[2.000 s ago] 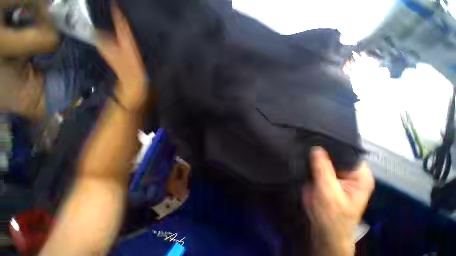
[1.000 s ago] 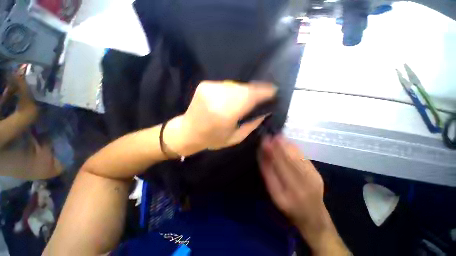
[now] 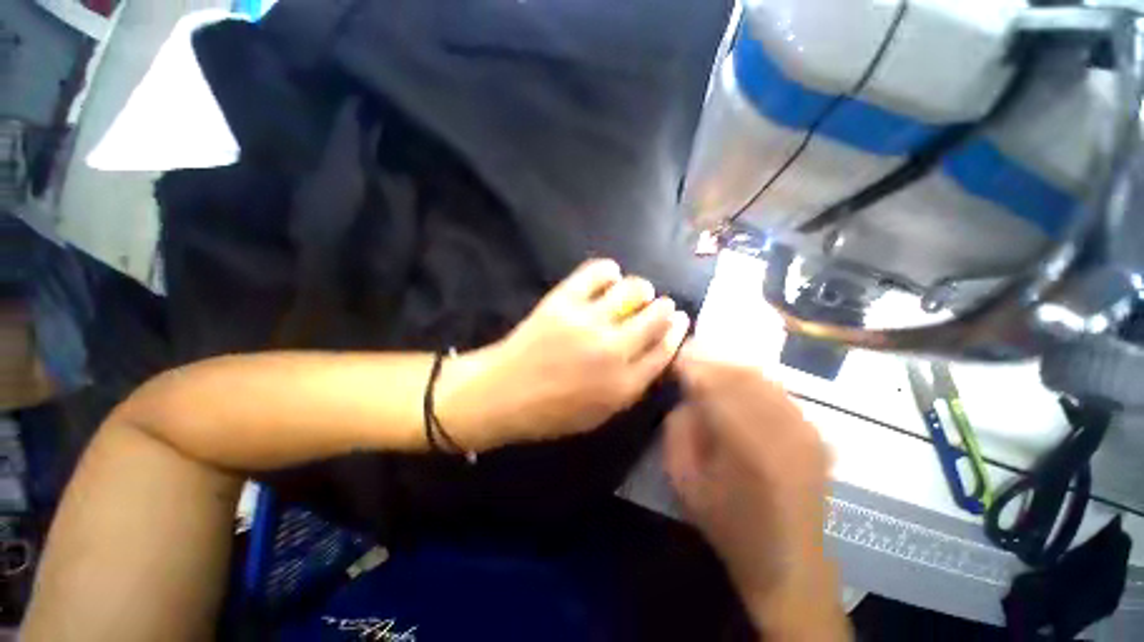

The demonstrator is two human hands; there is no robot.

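The black garment (image 3: 502, 138) covers the left of the table and hangs down in front. My left hand (image 3: 577, 351) lies on it with fingers curled, gripping its right edge. My right hand (image 3: 753, 464) is blurred, its fingertips meeting the same edge just beside my left fingers; whether it grips the cloth cannot be told. The sewing machine head (image 3: 903, 138), white with a blue stripe, stands beyond the hands, its lit needle area (image 3: 721, 238) at the garment's edge.
Blue and green slim tools (image 3: 947, 439) lie right of the hands, beside black-handled scissors (image 3: 1048, 489) and a black scrap (image 3: 1079, 583). A ruler strip (image 3: 903, 533) runs along the front edge. A white piece (image 3: 169, 107) lies at upper left. A blue crate (image 3: 301, 552) is below.
The garment has been swung around and laid out on the table. The machine head has come into view. My left hand has closed on the cloth edge, with my right hand beside it.
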